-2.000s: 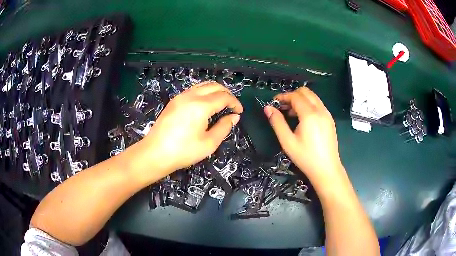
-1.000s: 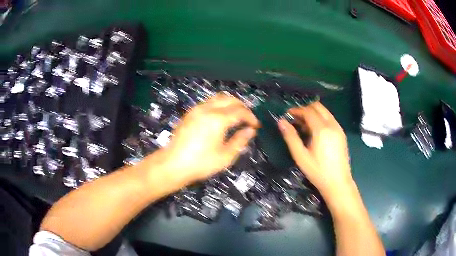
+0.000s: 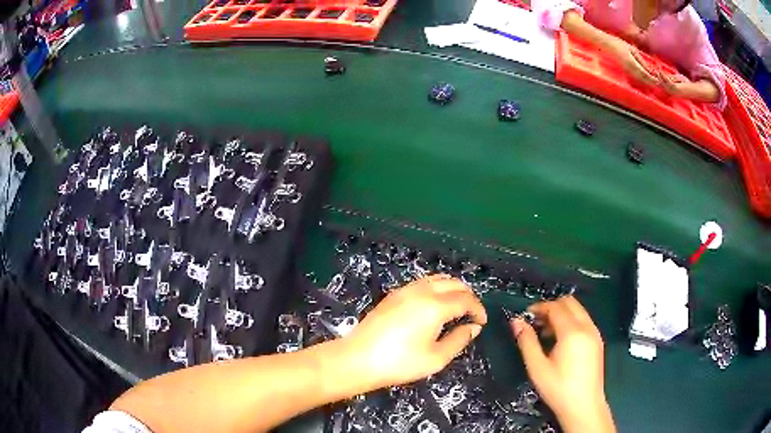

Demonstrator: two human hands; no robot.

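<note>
My left hand (image 3: 416, 331) is over the pile of spring clips (image 3: 404, 410), with a small dark part (image 3: 457, 324) between thumb and fingers, mostly hidden. My right hand (image 3: 565, 359) is just right of it, its thumb and fingertips pinching a small dark and shiny part (image 3: 522, 316) with a thin end pointing left. The hands are apart. At left a black foam pad (image 3: 292, 254) bears rows of clips with dark parts (image 3: 199, 269). Small round parts (image 3: 499, 281) with shiny rims line the pile's far edge.
At right are a black tray (image 3: 649, 287) with white slips, a red marker (image 3: 700, 250), a cluster of small parts (image 3: 721, 340) and another dark tray (image 3: 765, 317). Several dark blocks (image 3: 508, 110) dot the green bench. Red compartment trays (image 3: 292, 21) and a pink-sleeved person (image 3: 642, 51) are beyond.
The view has tilted up and left, bringing in the far bench, dark blocks, trays and a person; everything sits lower in the picture. My hands keep nearly the same pose over the pile.
</note>
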